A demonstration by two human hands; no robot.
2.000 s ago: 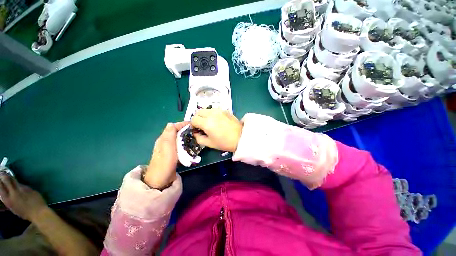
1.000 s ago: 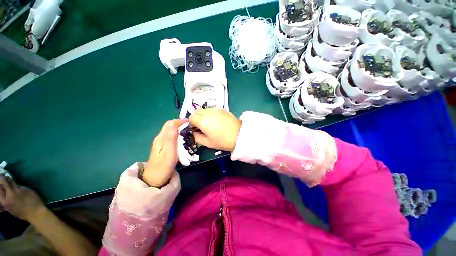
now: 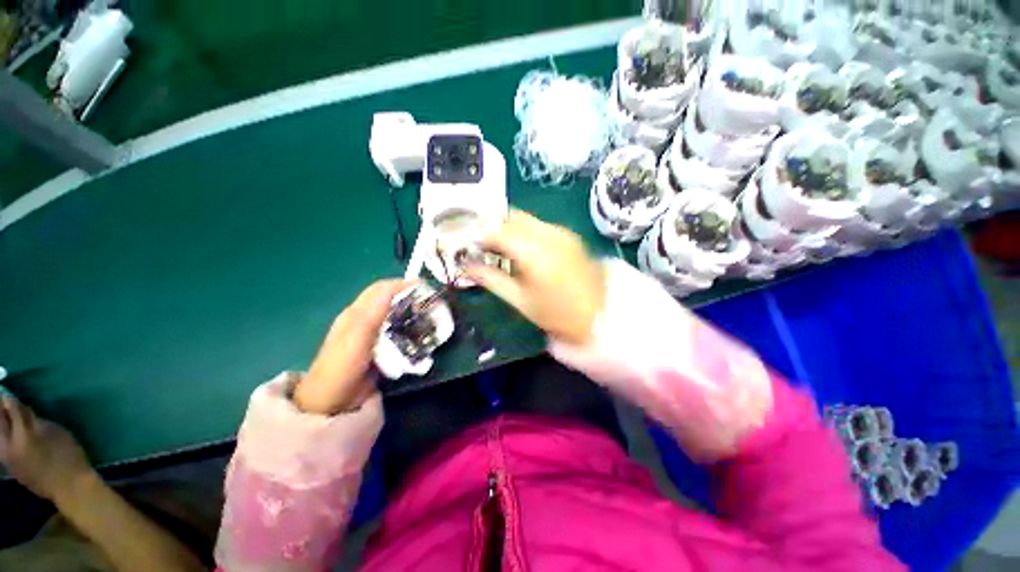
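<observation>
A white camera body (image 3: 481, 184) lies on the green bench, its black lens and LED panel (image 3: 455, 159) facing up. A short black cord (image 3: 398, 229) hangs beside it. My left hand (image 3: 346, 349) holds a round white housing (image 3: 392, 360) near the bench's front edge, with the circuit board (image 3: 414, 324) showing in its open face. Thin connector wires (image 3: 447, 293) run between housing and body. My right hand (image 3: 545, 274) is at the body's round opening, fingertips pinched near the wires; what they hold is too blurred to tell.
A tangled white cord bundle (image 3: 563, 123) lies right of the body. Stacked housings (image 3: 707, 229) fill the right side. A blue bin (image 3: 772, 363) holds grey rings (image 3: 886, 456). Another camera body (image 3: 92, 56) is at the upper left. Another person's hand (image 3: 43, 453) is at the left.
My right hand has moved off the board, up and right to the body's opening. The housing in my left hand has shifted slightly down and left, and its board is more exposed.
</observation>
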